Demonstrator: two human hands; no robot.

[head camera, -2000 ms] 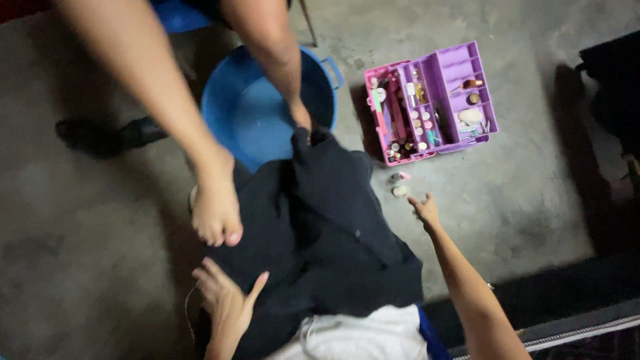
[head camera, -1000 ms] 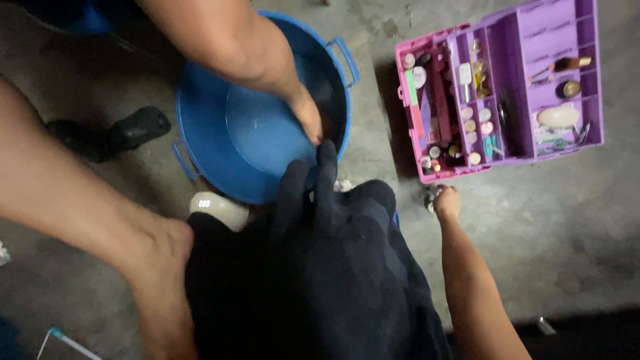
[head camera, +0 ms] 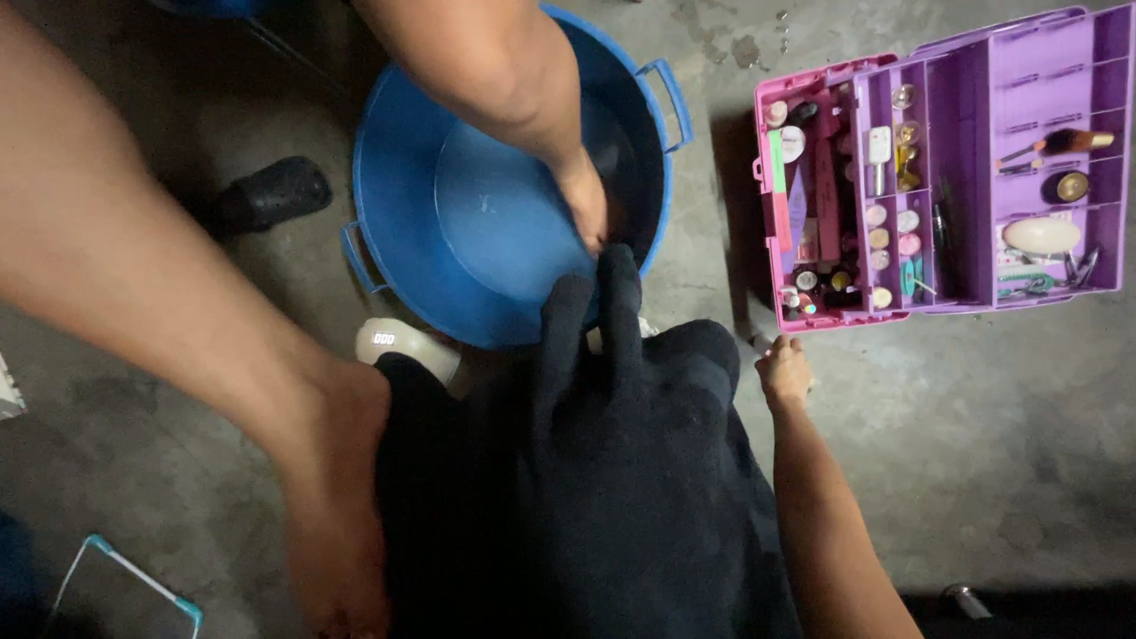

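My right hand (head camera: pixel 783 371) is low over the floor at the lower left corner of the pink and purple cosmetics case (head camera: pixel 963 177). Small pale things show beside its fingers; whether it grips one is unclear. My left hand is out of view. A black cloth (head camera: pixel 639 497) covers the lower middle, with finger-like folds reaching the rim of a blue plastic basin (head camera: pixel 510 213). The open case holds nail files (head camera: pixel 827 195), small jars (head camera: pixel 878 238), bottles, a makeup brush (head camera: pixel 1069 140) and a pale oval item (head camera: pixel 1041 235).
Another person's bare leg (head camera: pixel 204 328) crosses the left side, and a second limb (head camera: pixel 541 106) reaches over the basin. A white device with a lit display (head camera: pixel 410 348) lies by the basin. A black shoe (head camera: pixel 277 193) and a white frame with teal corners (head camera: pixel 146 572) are at left.
My left hand, on the black cloth in the oldest frame, has gone out of view. The other person's foot has moved off the cloth's upper left part. The view has come closer.
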